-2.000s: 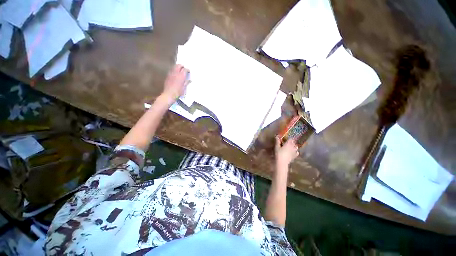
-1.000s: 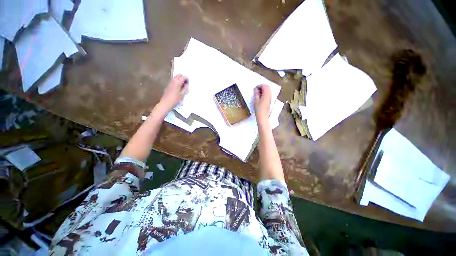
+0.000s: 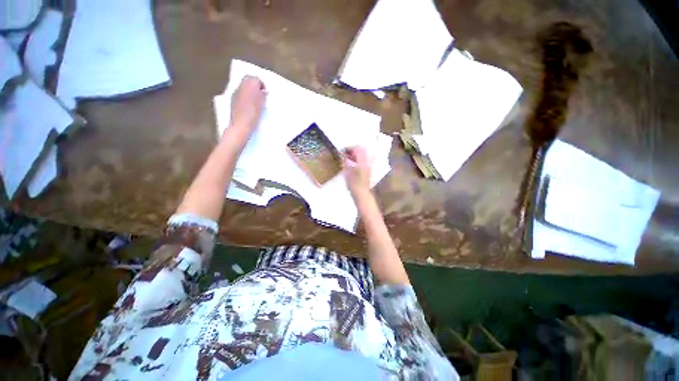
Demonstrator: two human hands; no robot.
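A stack of white cut panels [image 3: 287, 104] with a notched and curved near edge lies in front of me on the brown table. The small open pin box [image 3: 316, 155] rests on it, with grainy grey contents at its far end. My left hand [image 3: 249, 100] is on the stack's upper left part with curled fingers; whether it grips anything is unclear. My right hand [image 3: 356, 165] is at the box's right side, fingertips together near its edge; whether a pin is between them is too small to tell.
More white panel stacks [image 3: 465, 108] lie to the right, with brownish pieces [image 3: 418, 141] beside them. A brown bench brush [image 3: 555, 89] and another white stack [image 3: 588, 201] lie at far right. White panels [image 3: 112, 48] lie at left. Scraps and boxes [image 3: 488, 357] are below the table's edge.
The pin box has gone from right of the stack onto it. My left hand has moved up the stack. My right hand has moved from the stack's right edge to the box. The view has shifted.
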